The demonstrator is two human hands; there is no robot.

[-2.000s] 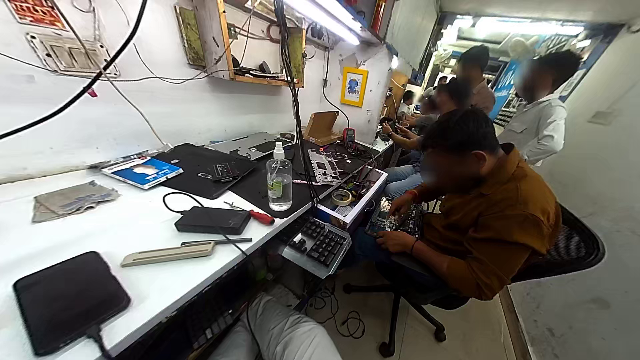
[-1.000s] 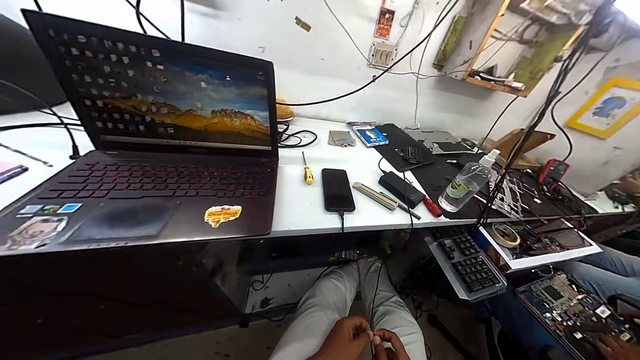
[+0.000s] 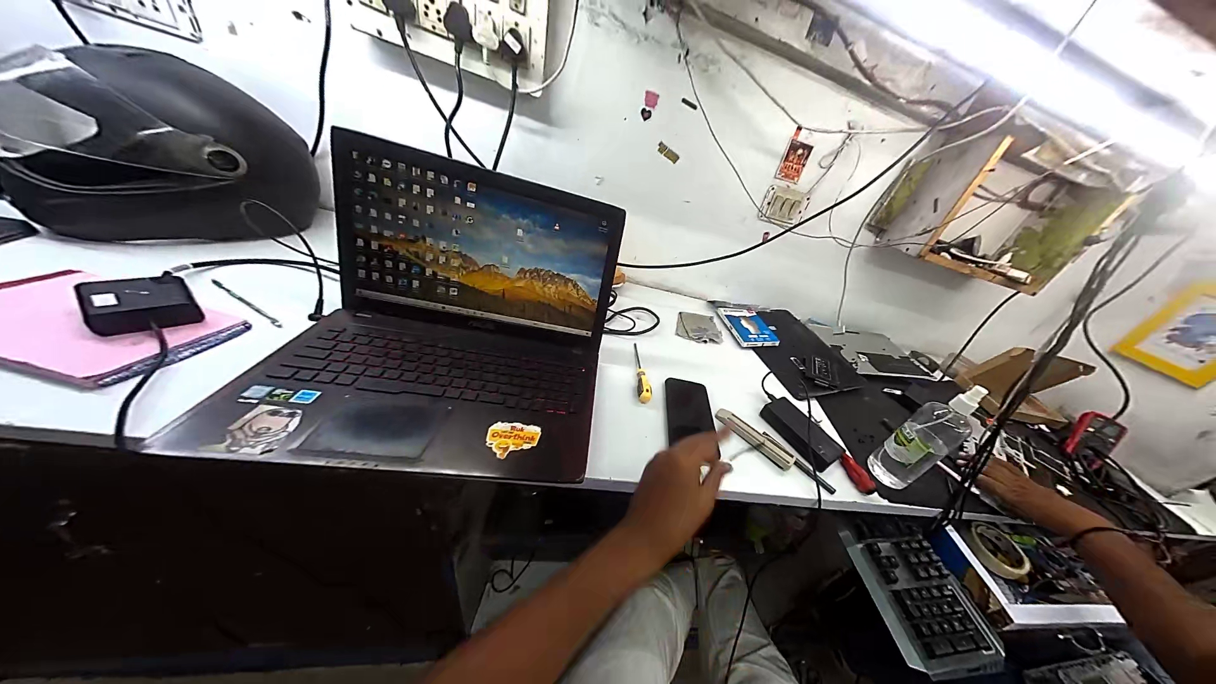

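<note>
My left hand [image 3: 673, 489] reaches in from below, over the lower end of a black smartphone [image 3: 689, 407] lying on the white bench. Its fingertips are by the left end of a beige flat-handled tool [image 3: 755, 439]; blur hides whether they grip anything. A cable [image 3: 696, 570] hangs below the hand, over my lap. My right hand is out of view. Left of the phone lie a yellow-handled screwdriver [image 3: 643, 385] and an open laptop [image 3: 456, 380] showing a desktop. A black box-shaped device [image 3: 800, 429] and a red-handled tool [image 3: 857, 473] lie to the right.
A clear spray bottle [image 3: 920, 442] stands on a black mat. Beyond it, a co-worker's arm [image 3: 1107, 551] reaches over the bench. A keyboard [image 3: 936, 598] sits below the front edge. Hanging cables [image 3: 1064, 304] cross the right side. A black helmet [image 3: 161, 142] rests at the back left.
My left hand has risen from my lap to the phone; my right hand has left the view. A co-worker's arm now reaches over the bench. The view has swung left.
</note>
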